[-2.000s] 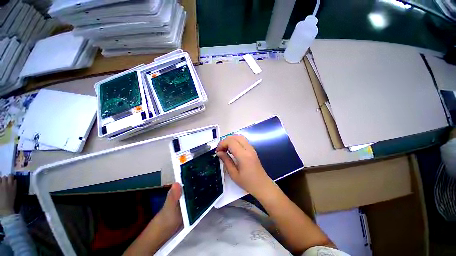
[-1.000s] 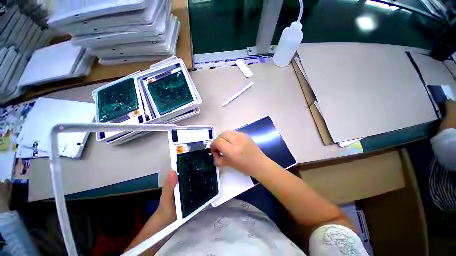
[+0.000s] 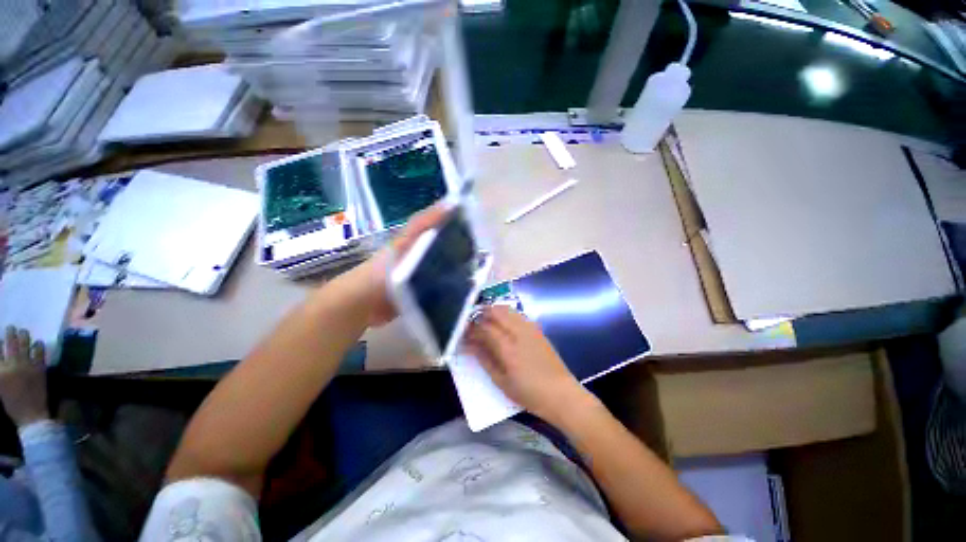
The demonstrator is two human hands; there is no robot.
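Observation:
My left hand [image 3: 408,259] grips the calculator front half [image 3: 443,277], a white frame with a dark green circuit board; it is tilted up, raised and motion-blurred, its open frame part reaching up toward the piles. My right hand [image 3: 514,355] lies on the white part of the writing tablet panel [image 3: 583,312], fingers bent near a small green board strip at its top edge; whether the fingertips pinch anything is hidden. The glossy blue-black panel lies at the bench's front edge, right of the raised half.
Stacked open halves [image 3: 302,196] stand behind my left hand. White slabs [image 3: 180,228] lie left, with tall piles behind. A stylus [image 3: 541,201], small white block [image 3: 558,150], squeeze bottle [image 3: 657,108] and cardboard sheets [image 3: 816,212] lie beyond. A cardboard box [image 3: 763,408] sits below; another person's hand [image 3: 21,365] is far left.
My left hand has lifted and tilted the front half up and away, swinging its open frame from the left toward the back. My right hand has moved from the board's edge down onto the panel half.

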